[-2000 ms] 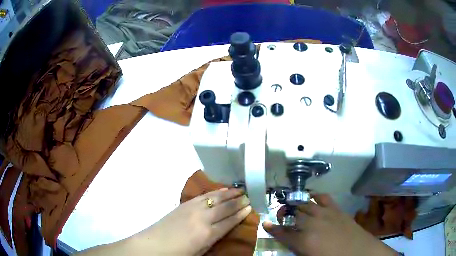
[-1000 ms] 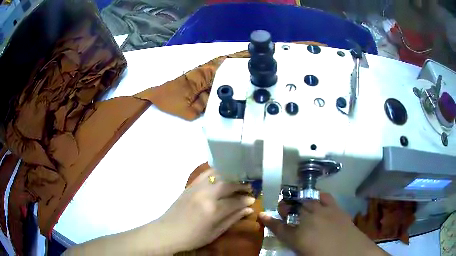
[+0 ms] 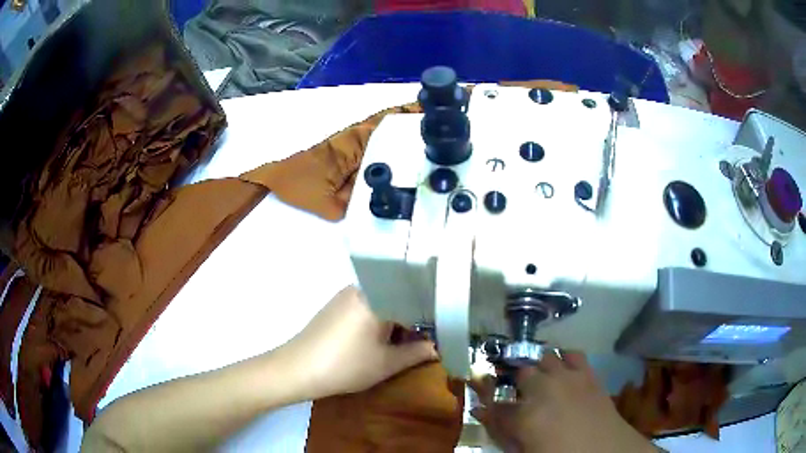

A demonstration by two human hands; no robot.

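Note:
A rust-brown fabric panel point(image 3: 384, 416) lies on the white table at the needle area of the sewing machine head point(image 3: 504, 239). My left hand point(image 3: 358, 345) is bent at the panel's left side, its fingertips partly hidden behind the machine head; whether it grips cloth is not clear. My right hand point(image 3: 548, 403) is beside the needle area, under the silver tension dial point(image 3: 523, 352), fingers bent towards the panel's right edge. The presser foot and needle are mostly hidden by the head and fingers.
A crumpled rust-brown bundle point(image 3: 97, 177) sits in a dark holder at left. Joined pieces point(image 3: 309, 172) run from it behind the machine. A grey control panel point(image 3: 733, 305) and brown cloth point(image 3: 676, 398) are at right. A blue bin or chair point(image 3: 486, 49) stands behind the table.
My left hand has moved from lying on the panel to its far left side, partly behind the head, uncovering more cloth. My right hand stays near the needle. The view has shifted slightly.

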